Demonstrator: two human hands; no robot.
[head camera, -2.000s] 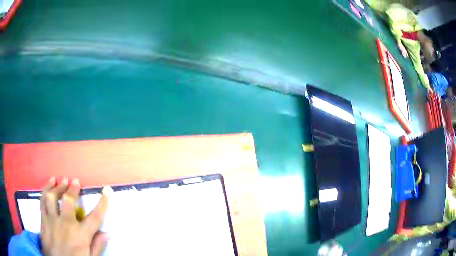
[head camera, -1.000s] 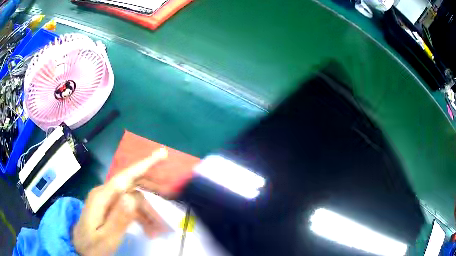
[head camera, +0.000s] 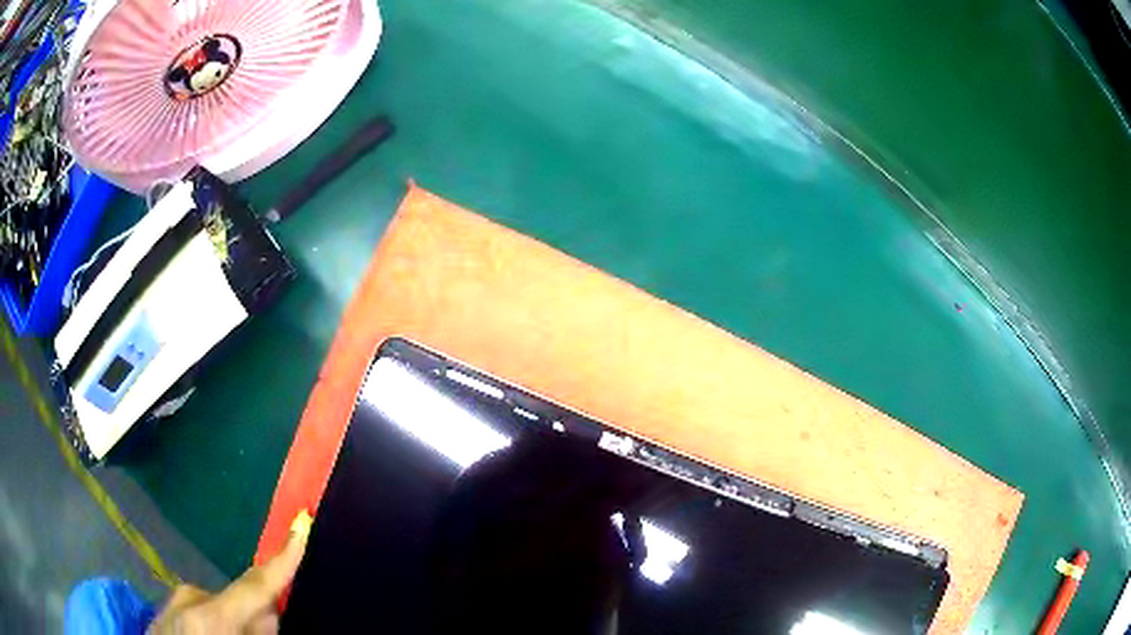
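Note:
A glossy black LCD panel (head camera: 533, 533) lies face up in its lid on the red-orange foam pad (head camera: 558, 310), with lamp reflections on it. A dark top-edge strip (head camera: 695, 471) with small silver parts runs along the lid's upper edge. My left hand (head camera: 236, 602) is at the bottom left, cut off by the frame's edge. Its fingertip, with a yellow finger cot (head camera: 301, 522), rests at the panel's left edge. My right hand is not in view. The panel's lower part is cut off.
A pink desk fan (head camera: 217, 81) stands at the upper left, beside a white boxed device (head camera: 161, 323) and a black bar (head camera: 332, 170). A blue bin (head camera: 65, 254) with cables is at the far left. A red bar (head camera: 1064, 593) lies at the lower right on the green bench (head camera: 744, 211).
The black panel was blurred in the air over the pad and now lies in the lid, black side up. My left hand has moved down to its left edge. The view has shifted.

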